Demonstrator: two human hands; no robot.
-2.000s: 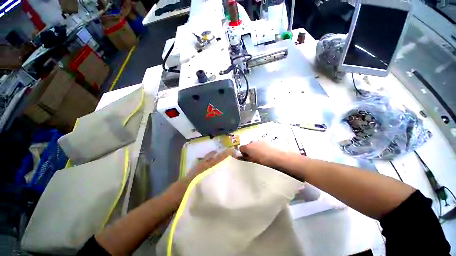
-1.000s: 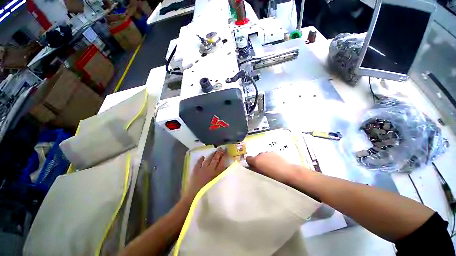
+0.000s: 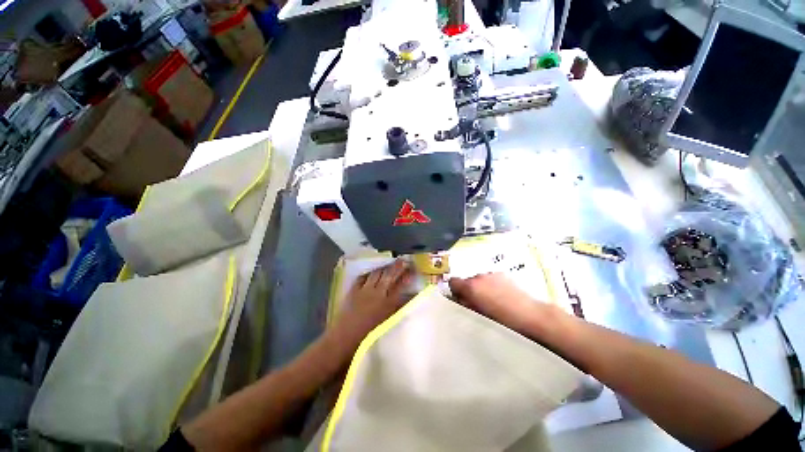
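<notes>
A beige bag body (image 3: 450, 371) with a yellow-bound edge lies before me, its narrow tip under the pattern sewing machine head (image 3: 404, 205), by a small yellow clamp piece (image 3: 432, 263). My left hand (image 3: 375, 293) lies flat on the white template plate (image 3: 353, 265), left of the tip, and holds nothing visible. My right hand (image 3: 484, 293) is at the right side of the tip, fingers curled in close to the fabric. Its fingertips are partly hidden, so its grip is unclear. The needle is hidden behind the head's dark cover.
Beige bag bodies (image 3: 132, 344) with yellow edges lie at left. A yellow-and-black knife or snips (image 3: 598, 251) lies right of the plate. Further right are an open plastic bag of metal hardware (image 3: 697, 265), a closed bundle (image 3: 643, 110) and a screen (image 3: 737, 84). A blue crate (image 3: 93, 256) and cartons stand far left.
My left hand has moved from the bag's tip to the plate left of it. My right hand stays by the tip. The whole view has shifted, so the machine appears farther right.
</notes>
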